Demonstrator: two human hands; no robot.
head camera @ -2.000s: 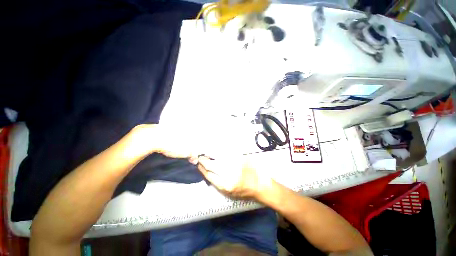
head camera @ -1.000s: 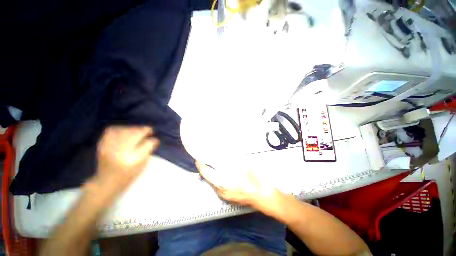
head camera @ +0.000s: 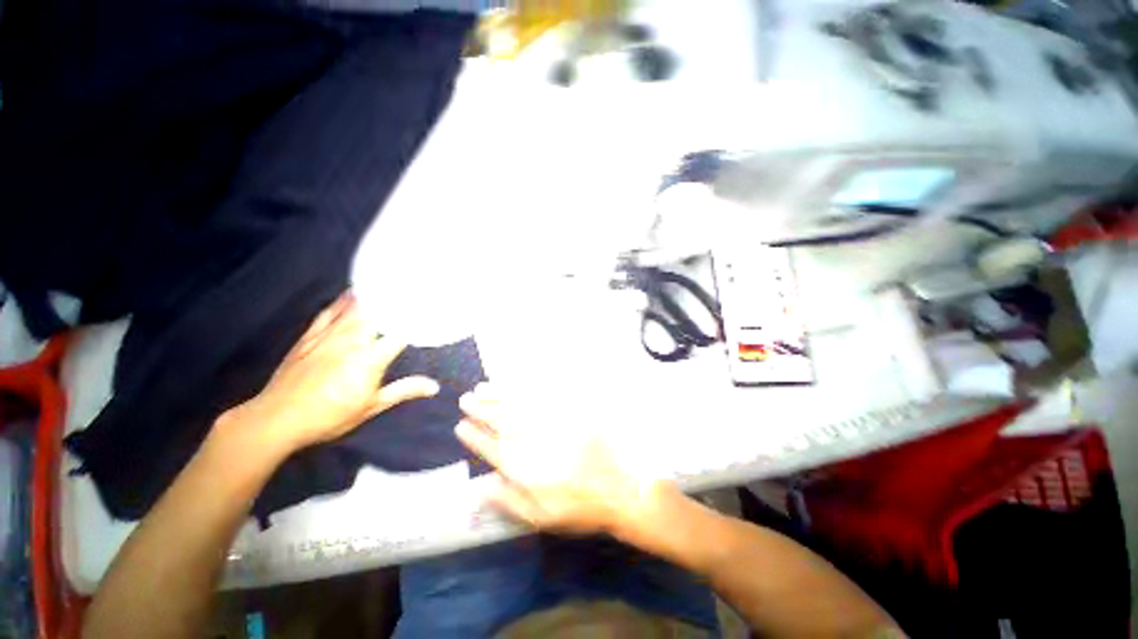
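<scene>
A large dark garment piece [head camera: 268, 237] covers the left of the white table, its near edge close to the table's front edge. My left hand [head camera: 331, 381] lies on the cloth with fingers spread, palm down. My right hand [head camera: 549, 468] is flat with fingers extended at the cloth's right edge; glare washes out part of it. Neither hand visibly pinches the cloth. A bright white glare or pale oval hides the middle of the work and the needle area.
Black-handled scissors [head camera: 678, 312] lie beside a smartphone [head camera: 761, 315] to the right. The white sewing machine [head camera: 861, 187] stands behind. A small parts box [head camera: 1048, 318] is at far right. Red baskets [head camera: 955, 499] stand below right and at far left.
My left hand, raised and blurred a second ago, now rests spread on the cloth closer to my right hand. The cloth's near part is spread between the hands. The camera view has shifted slightly.
</scene>
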